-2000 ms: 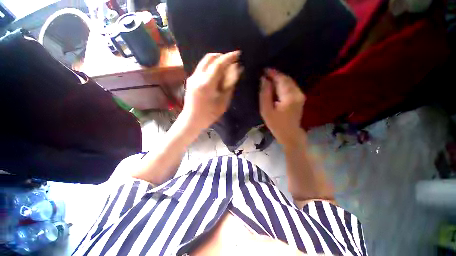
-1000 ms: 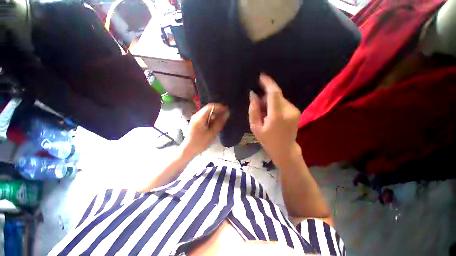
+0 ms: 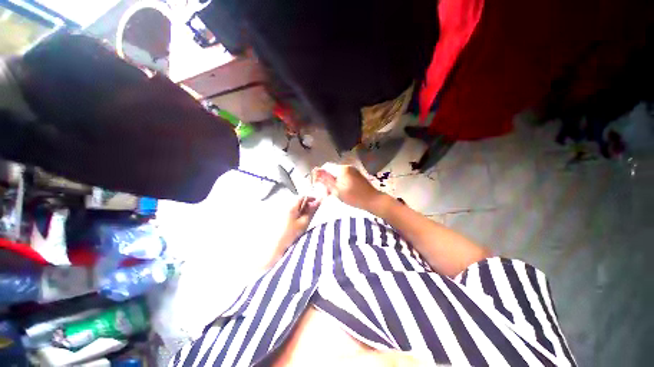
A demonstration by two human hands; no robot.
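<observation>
The dark garment piece (image 3: 344, 57) hangs at the top centre, its lower tip above my hands. My right hand (image 3: 340, 183) is in front of my striped shirt, off the cloth, with its fingers curled. My left hand (image 3: 301, 212) is just below and left of it, small and partly washed out by glare. The hands are close together. Whether either holds a small tool or thread cannot be made out.
Red fabric (image 3: 495, 86) hangs at the upper right. Another dark cloth (image 3: 122, 122) hangs at the left. A thin metal stand foot (image 3: 285, 179) is beside my hands. Plastic bottles (image 3: 136, 261) and a green package (image 3: 104, 326) are at the lower left. Dark scraps lie on the tiled floor (image 3: 487, 208).
Both hands have come off the dark garment and moved down towards my body, close together. A thin metallic item seen in my left hand a second ago cannot be made out now. The view has shifted.
</observation>
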